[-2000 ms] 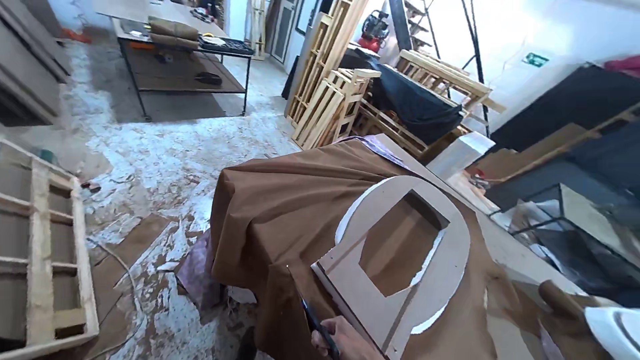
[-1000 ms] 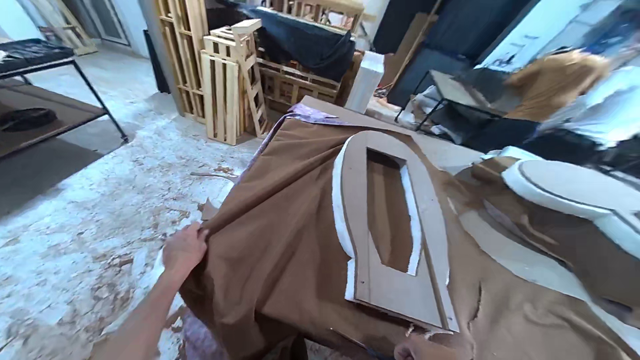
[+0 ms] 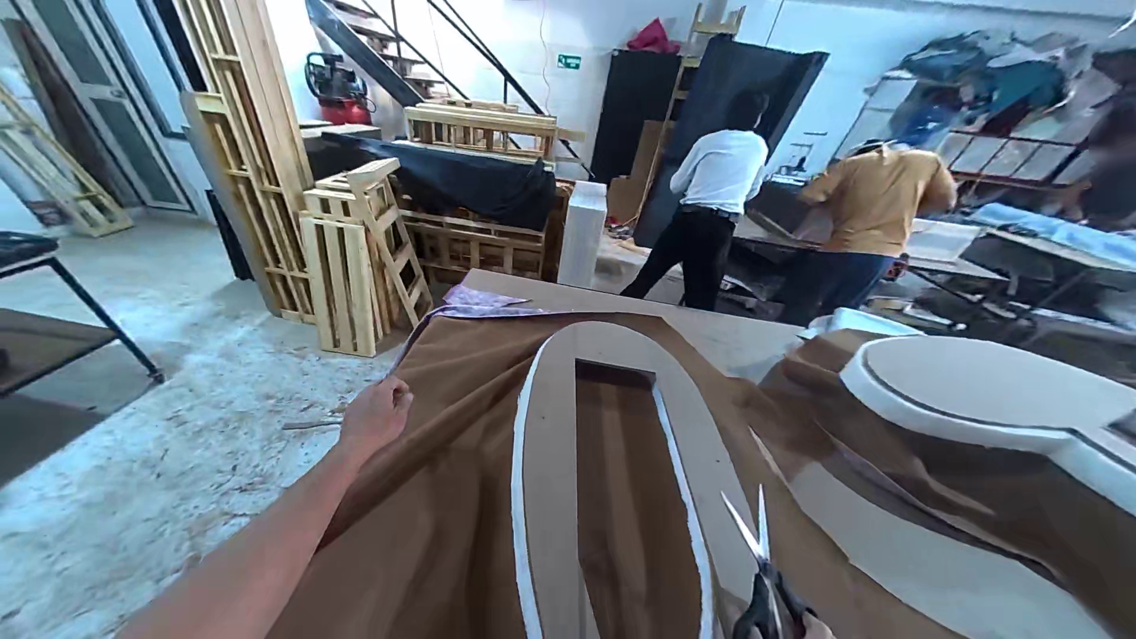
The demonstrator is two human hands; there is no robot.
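My left hand (image 3: pixel 377 413) grips the left edge of the brown fabric (image 3: pixel 461 426), which is spread over the table. At the bottom right, my right hand (image 3: pixel 815 628) shows only in part, on the dark handles of scissors (image 3: pixel 763 555) whose blades are spread apart. An arched board frame (image 3: pixel 550 444) with a long opening and white padding along its edge lies on the fabric between my hands. Brown fabric shows through the opening. A patterned purple cloth edge (image 3: pixel 484 300) sticks out at the far left corner.
A second padded board piece (image 3: pixel 985 382) lies at the right on more brown fabric. Wooden frames (image 3: pixel 342 280) stand on the floor beyond the table. Two people, one in a white shirt (image 3: pixel 723 169) and one in an orange shirt (image 3: pixel 874 195), stand at the back near a workbench.
My left hand has moved farther along the fabric's left edge toward the far corner. The scissors now show with blades apart beside the arched frame. The view has swung right since the oldest frame.
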